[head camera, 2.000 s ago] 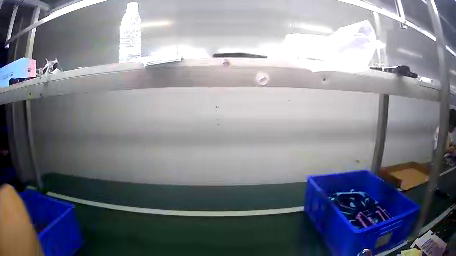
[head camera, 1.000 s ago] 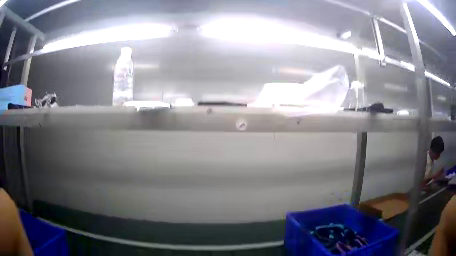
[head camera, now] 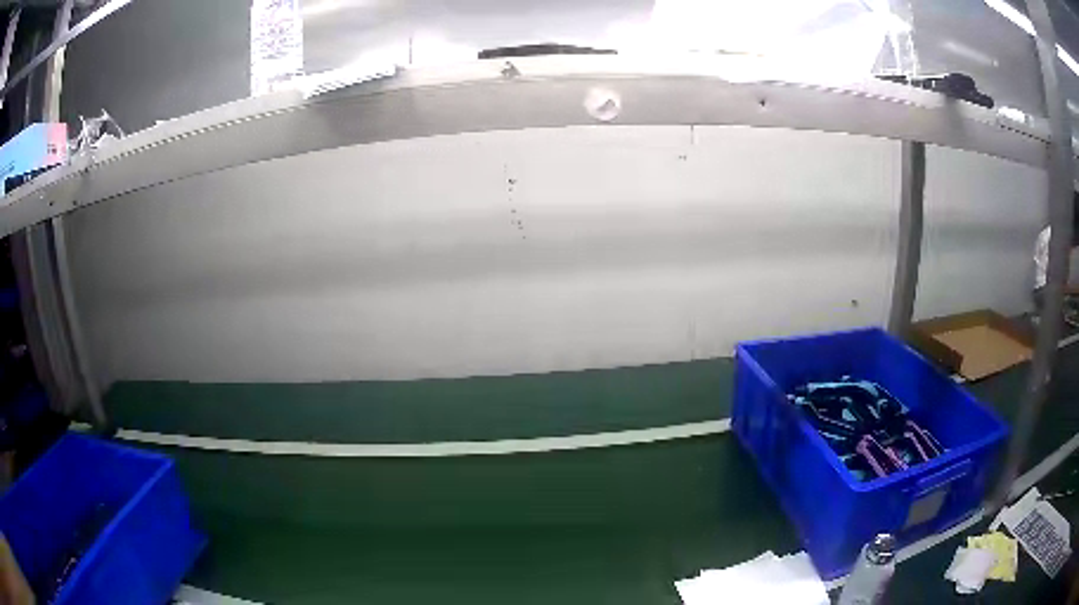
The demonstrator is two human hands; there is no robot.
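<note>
No hand of mine can be made out. Only a blurred, skin-toned sliver, seemingly my left arm (head camera: 12,581), shows at the lower left edge. White sheets (head camera: 757,584) lie at the bottom edge, cut off by it. A whitish bottle with a silver cap (head camera: 871,572) stands to their right. Behind them a blue tote (head camera: 783,463) holds black-teal and purple-pink handheld units (head camera: 870,425). A second blue tote (head camera: 142,520) is at the lower left, with dark things low inside.
A pale rail (head camera: 414,450) crosses the dark green surface (head camera: 450,520). A metal shelf (head camera: 391,124) spans above. An open cardboard box (head camera: 982,345) sits behind the right post (head camera: 1041,307). A yellow slip (head camera: 1000,555), white crumpled paper (head camera: 970,568) and a small-mark sheet (head camera: 1041,532) lie lower right.
The view has tilted down since one second ago, showing more green surface, the sheets and the bottle. The skin-toned shape at the right edge has left view; the left one has shrunk to a sliver.
</note>
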